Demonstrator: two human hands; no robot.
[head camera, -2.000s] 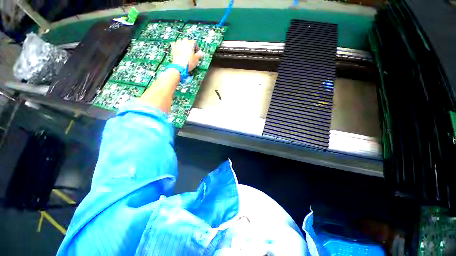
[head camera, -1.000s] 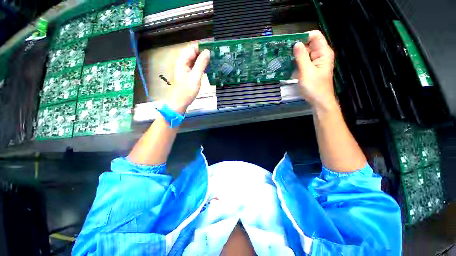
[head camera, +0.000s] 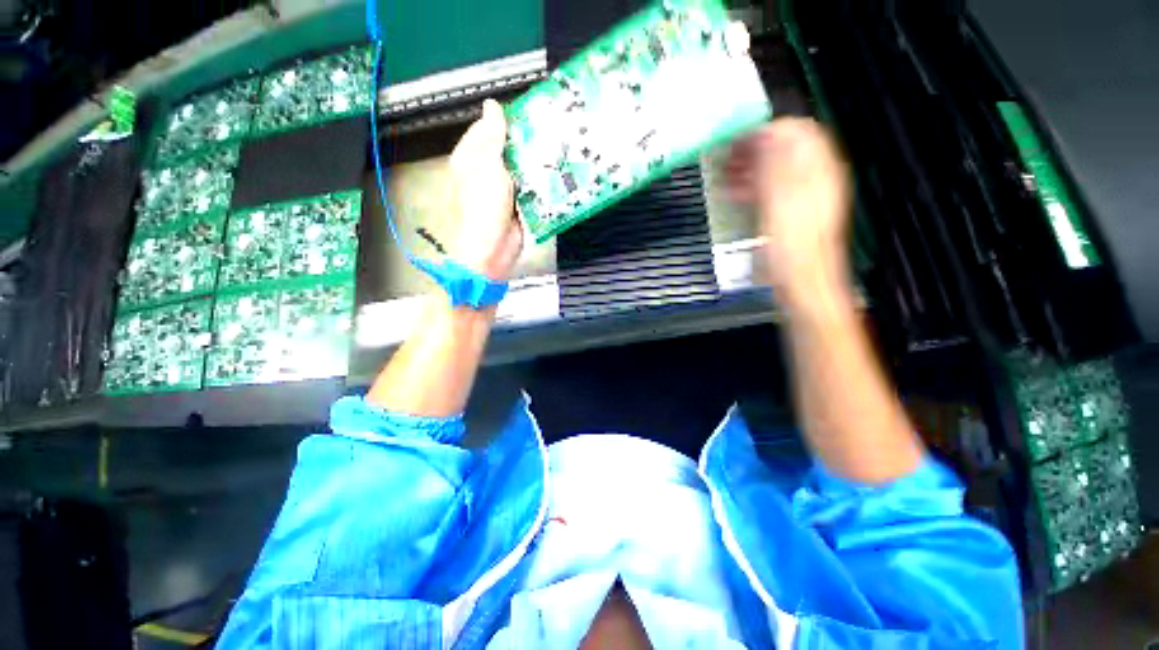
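Observation:
A green circuit board (head camera: 636, 114) is held tilted in the air, right end higher, its pale face with white marks showing. My left hand (head camera: 487, 197), with a blue wrist strap (head camera: 468, 282) and cord, grips its left end. My right hand (head camera: 794, 178) is blurred, just below and right of the board's right end; it seems off the board, and its fingers are not clear. Below the board, a ribbed black plate (head camera: 638, 254) lies across the metal rails (head camera: 528, 302).
Circuit boards (head camera: 290, 241) lie in rows on a black tray (head camera: 299, 165) at left, with one bare black spot. Stacked black trays (head camera: 928, 191) stand at right, a green strip (head camera: 1049, 184) on them. More boards (head camera: 1080, 470) are at lower right. Film-wrapped trays (head camera: 64, 267) are far left.
The board has turned from its dark chip face to its pale face and tilted up at the right. My right hand has left its right end and moved slightly down.

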